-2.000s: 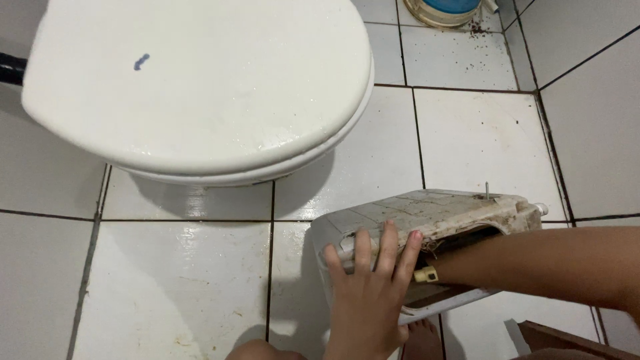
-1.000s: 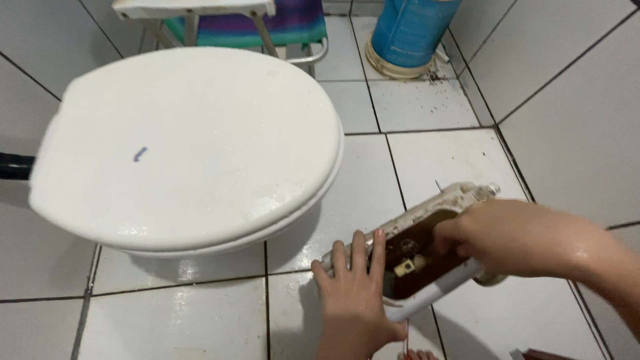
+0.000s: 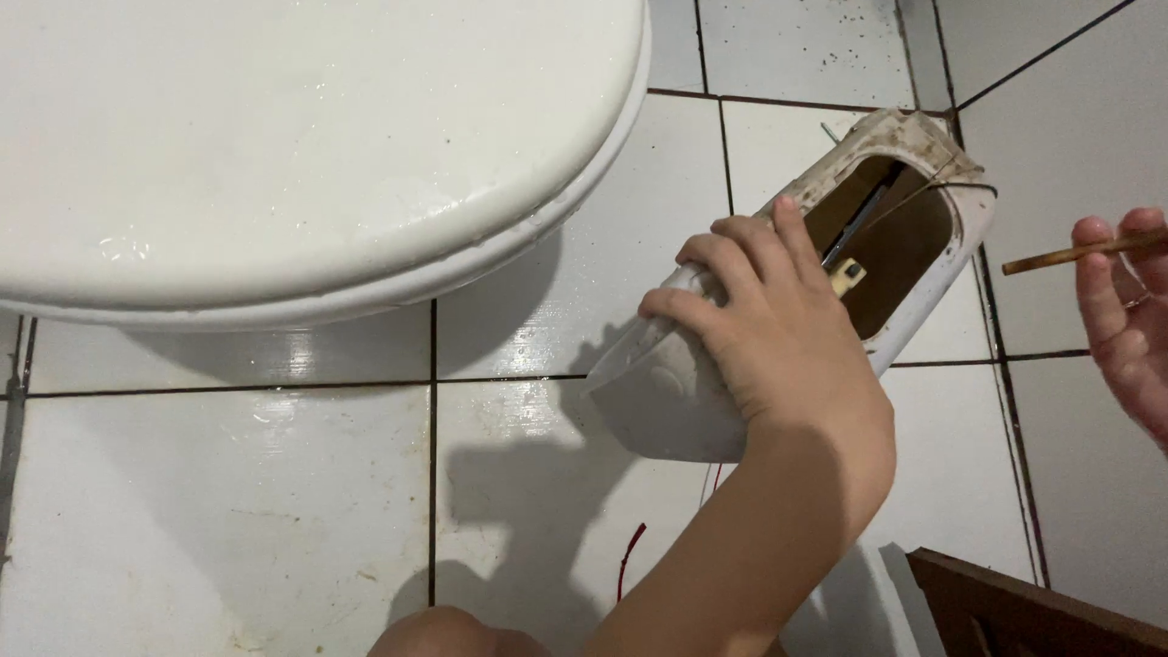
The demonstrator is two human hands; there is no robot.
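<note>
A white plastic toilet cistern (image 3: pixel 675 401), stained along its rim, stands tilted on the tiled floor with its oblong opening facing up. My left hand (image 3: pixel 766 301) lies over its near side, fingers spread on the edge of the opening. Inside the opening show a yellowish plastic fitting (image 3: pixel 847 276) and a dark rod (image 3: pixel 860 212); a thin wire or cord crosses its far end. At the right edge, apart from the cistern, my right hand (image 3: pixel 1122 310) holds a thin brown stick (image 3: pixel 1049 260) between its fingers.
A white toilet lid (image 3: pixel 319 137) fills the upper left. A red strand (image 3: pixel 630 557) lies near my left forearm. A brown wooden piece (image 3: pixel 1031 611) is at the lower right, and a knee shows at the bottom. Tiled wall rises on the right.
My right hand has come out of the cistern's opening to the right and now holds a brown stick. My left hand stays on the cistern. The view has shifted strongly.
</note>
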